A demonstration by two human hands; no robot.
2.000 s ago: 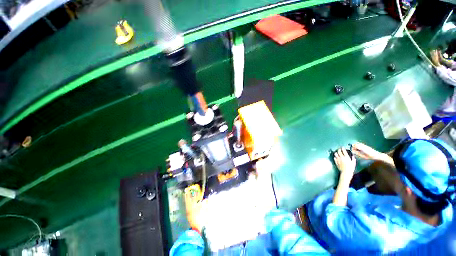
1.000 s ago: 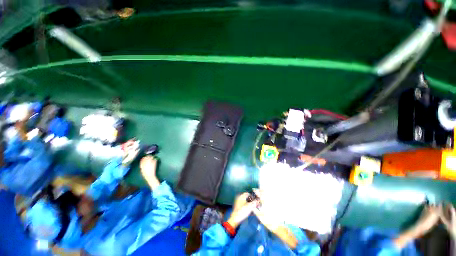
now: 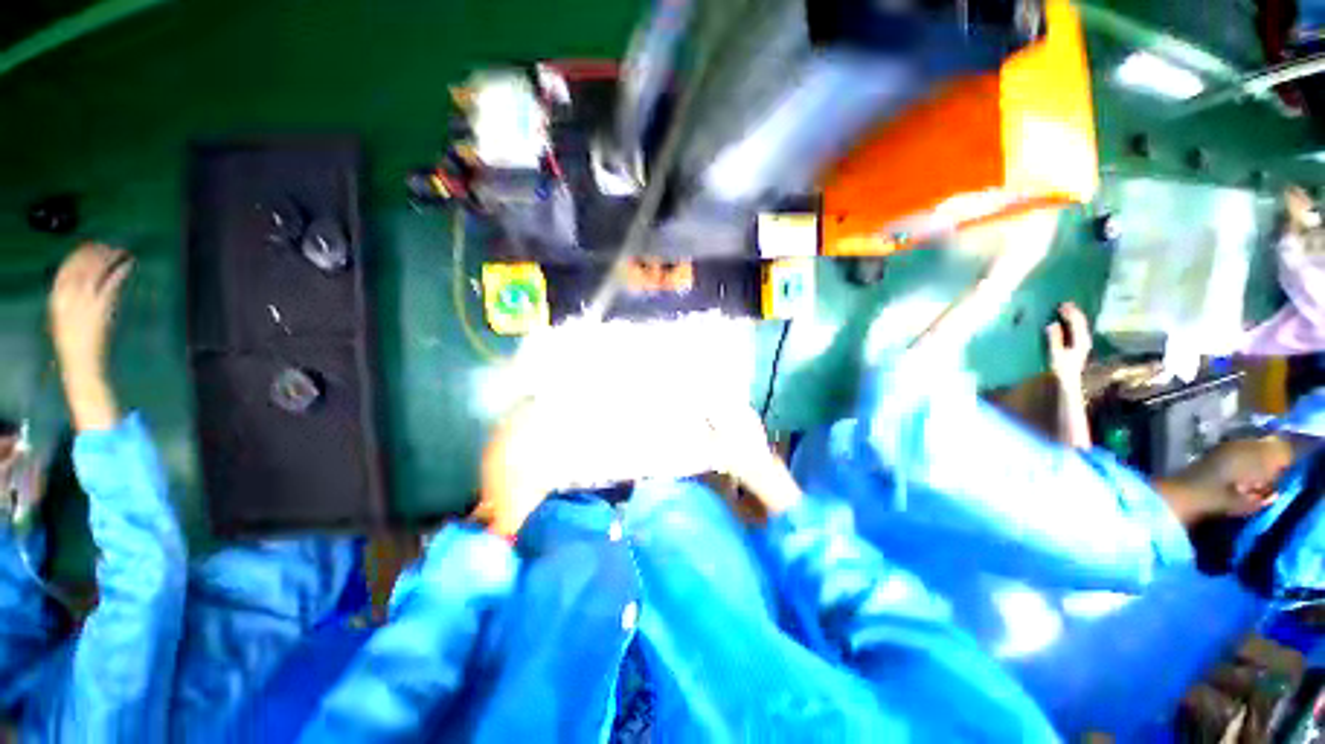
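A bright, overexposed white tray [image 3: 639,400] lies directly in front of the press. My left hand [image 3: 509,458] is at its left edge and my right hand [image 3: 744,448] at its right front; both are washed out, so I cannot tell what they hold. The press nest [image 3: 657,273] shows as a small orange block behind the tray. A yellow start button box [image 3: 515,297] stands to its left and another [image 3: 786,288] to its right. The press [image 3: 756,138] is blurred above.
A long black two-compartment tray [image 3: 279,422] lies at left with round black parts [image 3: 297,388] in it. The orange control box [image 3: 952,146] stands right of the press. A neighbour's hand [image 3: 90,313] is at far left. A neighbour's arm [image 3: 966,313] reaches in at right, near a white bin [image 3: 1180,262].
The view has swung left and then back over the press. My hands, around a small black part at the tray's left a second ago, are now apart at the white tray's sides.
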